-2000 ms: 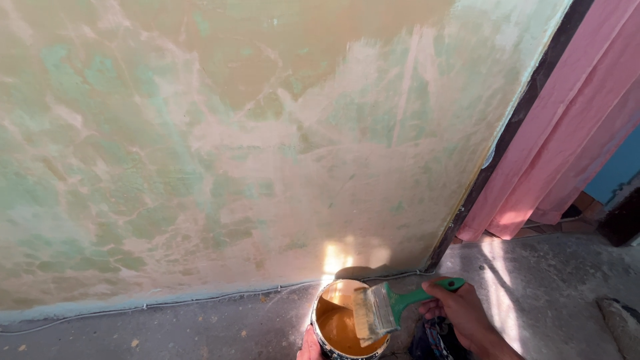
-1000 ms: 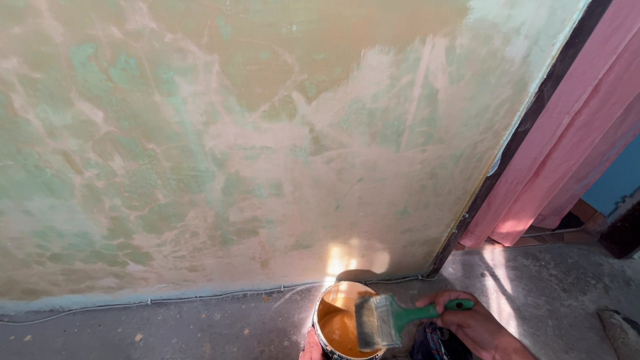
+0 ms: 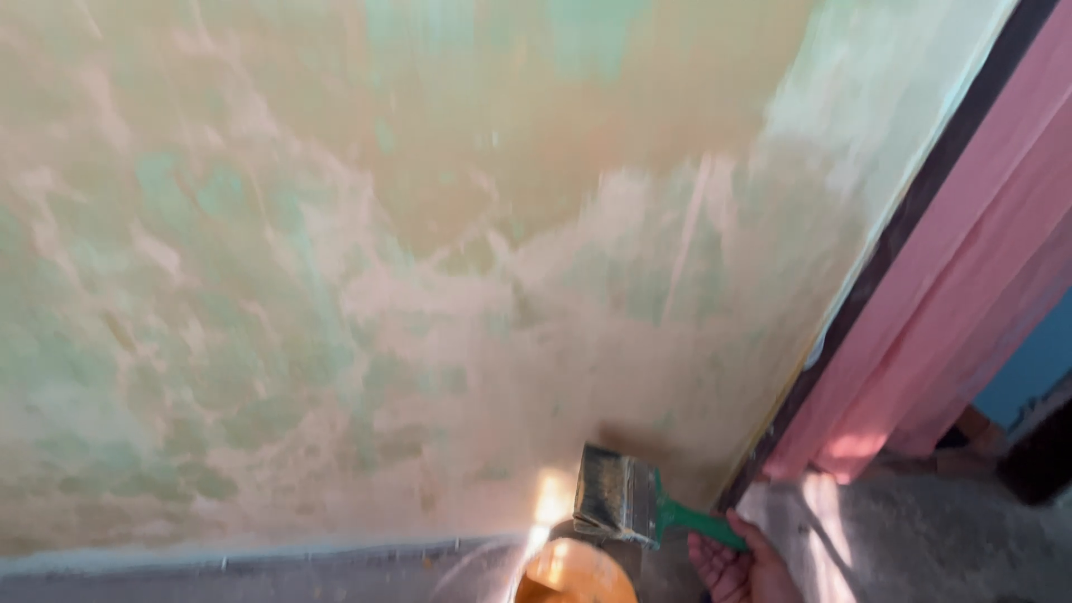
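My right hand (image 3: 745, 561), low at the right of centre, grips the green handle of a wide flat paintbrush (image 3: 618, 496). The brush points left, its dark, paint-stained bristles above and just right of a round paint container (image 3: 586, 569). Orange-tan paint shows inside the container, which the lower frame edge cuts off. Behind the brush stands a wall (image 3: 469, 335) with patchy tan, pinkish and green paint. A shadow falls on the wall just above the brush. My left hand is out of view.
A dark door frame edge (image 3: 879, 243) slants along the wall's right side, with a pink curtain (image 3: 946, 293) beside it. Grey concrete floor (image 3: 921, 536) lies at the lower right. A thin cable (image 3: 385, 554) runs along the wall's base.
The brush has risen from over the paint container's opening to above its rim, near the wall. My left hand, earlier at the container's left side, has gone out of view.
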